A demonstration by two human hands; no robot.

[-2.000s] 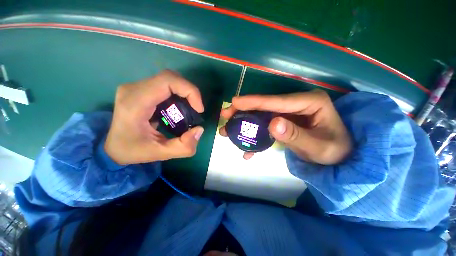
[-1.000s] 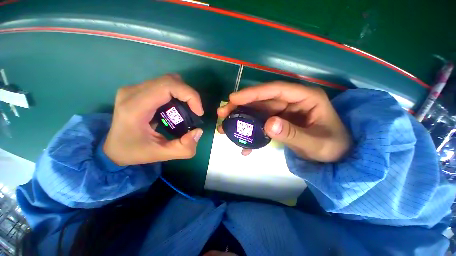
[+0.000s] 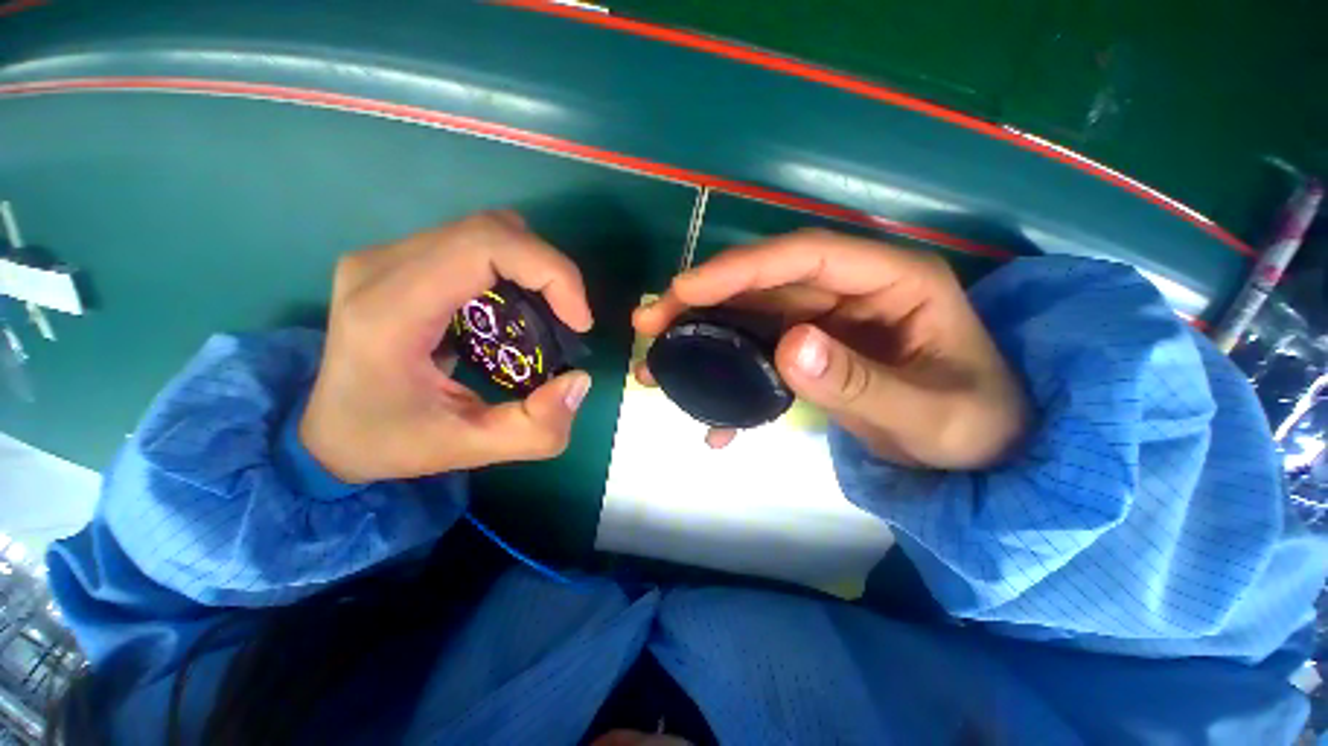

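My left hand (image 3: 423, 350) grips a round black smartwatch unit (image 3: 503, 343) between thumb and fingers. Its screen faces up and shows a watch face with yellow, white and purple dials. My right hand (image 3: 874, 350) holds a second round smartwatch unit (image 3: 717, 375), tilted, with the thumb at its right rim and fingers around and under it. Its display is black. The two watches are apart, both held above the bench. A white paper sheet (image 3: 728, 503) lies below the right watch. The fingers hide parts of both cases.
The green mat (image 3: 190, 204) ends at a red line, with a darker green surface (image 3: 874, 139) beyond. A pink-and-white marker pen (image 3: 1270, 262) lies at right beside clear shiny plastic (image 3: 1293, 379). A white strip (image 3: 41, 283) is at far left. A blue cord (image 3: 517, 551) runs from my left cuff.
Both screens showed a white code before. The left watch now shows a coloured watch face and the right one is black. The right watch is tilted slightly differently; my left hand is almost unmoved.
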